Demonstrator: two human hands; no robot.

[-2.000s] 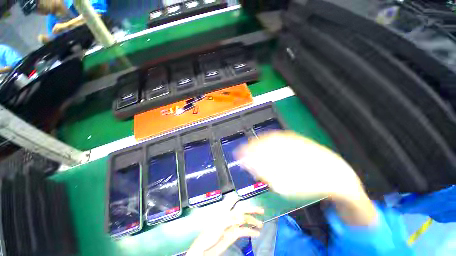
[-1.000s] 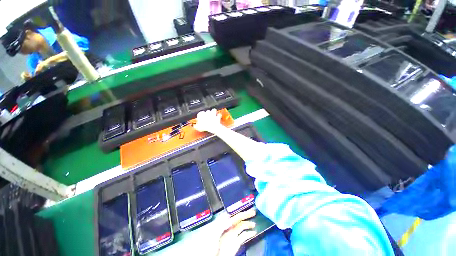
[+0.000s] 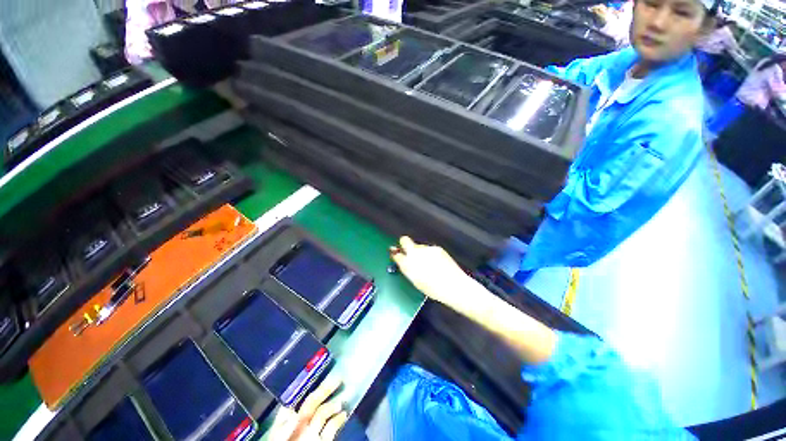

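Observation:
The black foam tray (image 3: 185,301) lies on the bench, tilted in view and cut off at lower left. Phones with dark blue screens and red marks at their lower ends lie in its slots, the rightmost phone (image 3: 323,284) among them. My right hand (image 3: 431,271) is right of the tray, its fingertips pinched on a small dark piece (image 3: 395,258), too small to identify. My left hand (image 3: 312,417) is at the bottom edge, partly cut off, fingers apart beside the lower end of a phone (image 3: 271,346).
An orange mat (image 3: 164,280) with small parts lies behind the tray, with a rear foam tray (image 3: 121,224) beyond it. Tall stacked foam trays (image 3: 388,146) stand behind my right hand. A person in a blue smock (image 3: 629,164) is at upper right.
The view has swung right, and a person now shows. My right hand has left the orange mat for the right of the near tray, with a small dark piece at its fingertips.

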